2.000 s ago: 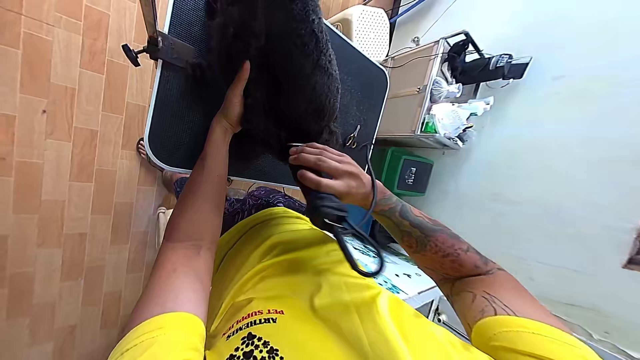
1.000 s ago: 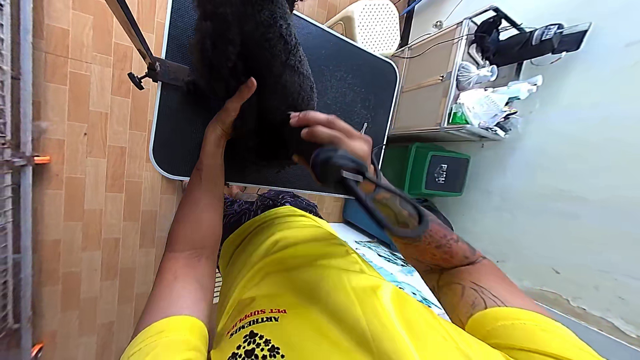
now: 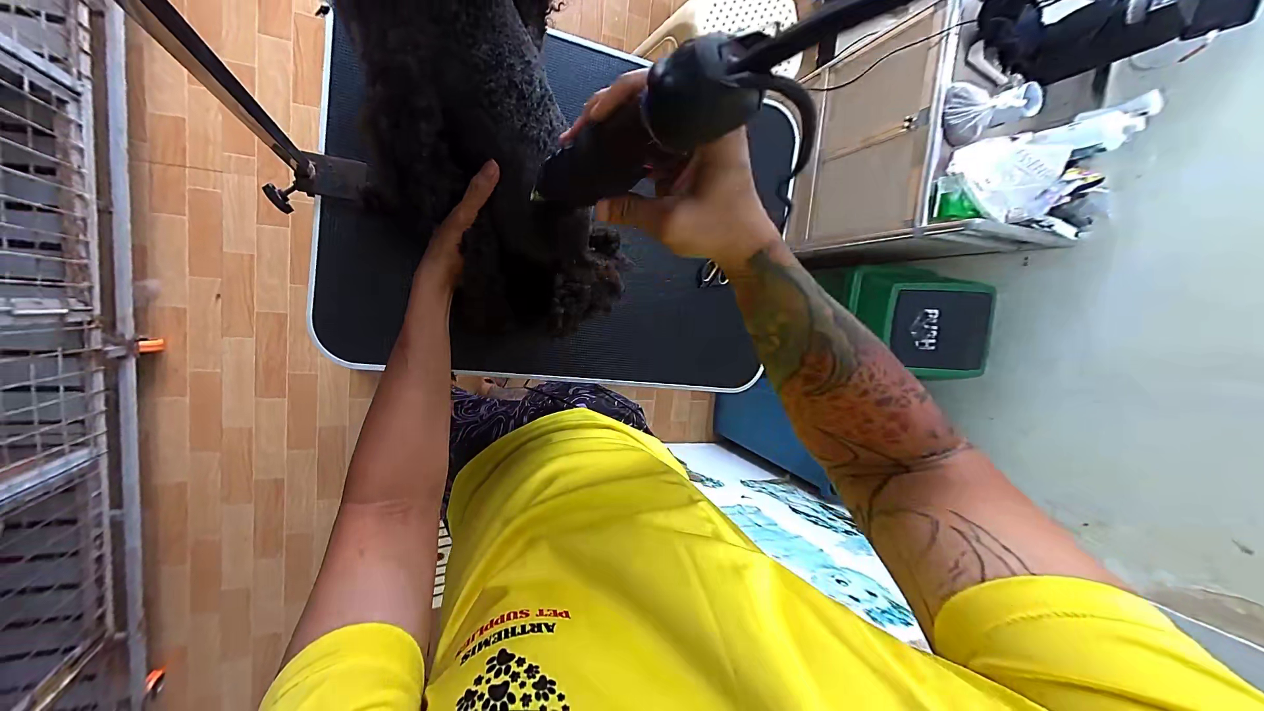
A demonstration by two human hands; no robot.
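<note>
A black, curly-coated dog (image 3: 474,109) stands on a black grooming table (image 3: 671,336) with a pale rim. My left hand (image 3: 459,227) lies against the dog's coat, its thumb pointing up and the other fingers hidden in or behind the fur. My right hand (image 3: 691,188) grips a black corded electric clipper (image 3: 602,148), whose head meets the dog's side. Scissors (image 3: 711,274) lie on the table just behind my right wrist, partly hidden.
A metal grooming arm with a clamp (image 3: 331,176) is fixed at the table's left. Wire cages (image 3: 49,296) line the far left. To the right are a cabinet (image 3: 879,148) holding bags and bottles, a green bin (image 3: 923,321) and a plastic stool (image 3: 741,25).
My right hand has raised the clipper along the dog's side and turned it, so its cord end now points up and right. My left hand remains on the coat. The view has shifted.
</note>
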